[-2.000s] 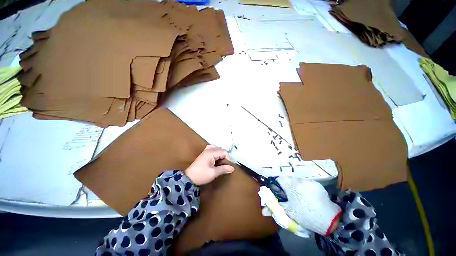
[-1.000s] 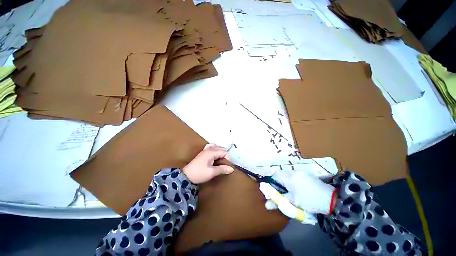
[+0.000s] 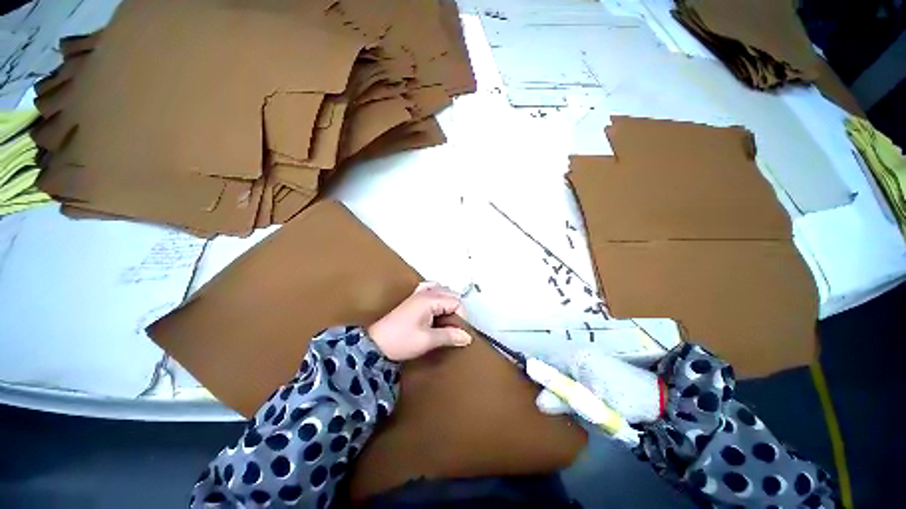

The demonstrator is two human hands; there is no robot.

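Observation:
A brown panel (image 3: 298,288) lies in front of me, partly on the table and partly over its near edge. My bare left hand (image 3: 422,323) pinches the panel's upper edge between thumb and fingers. My right hand (image 3: 601,386), in a white and yellow knitted glove with a red cuff edge, holds dark scissors (image 3: 500,346). The blades lie along the panel's upper edge and point at my left fingertips. The handles are mostly hidden by the glove. Whether the blades are open cannot be told.
A large fanned brown stack (image 3: 189,109) lies at the left, and a neater brown pile (image 3: 695,249) at the right. Dark offcuts (image 3: 571,288) lie on the white paper between. Yellow pieces (image 3: 879,159) and a brown bundle (image 3: 740,40) are at the far right.
My gloved right hand has turned, its thumb side now covering the scissor handles. The panel's lower right part has shifted right. My left hand keeps its pinch.

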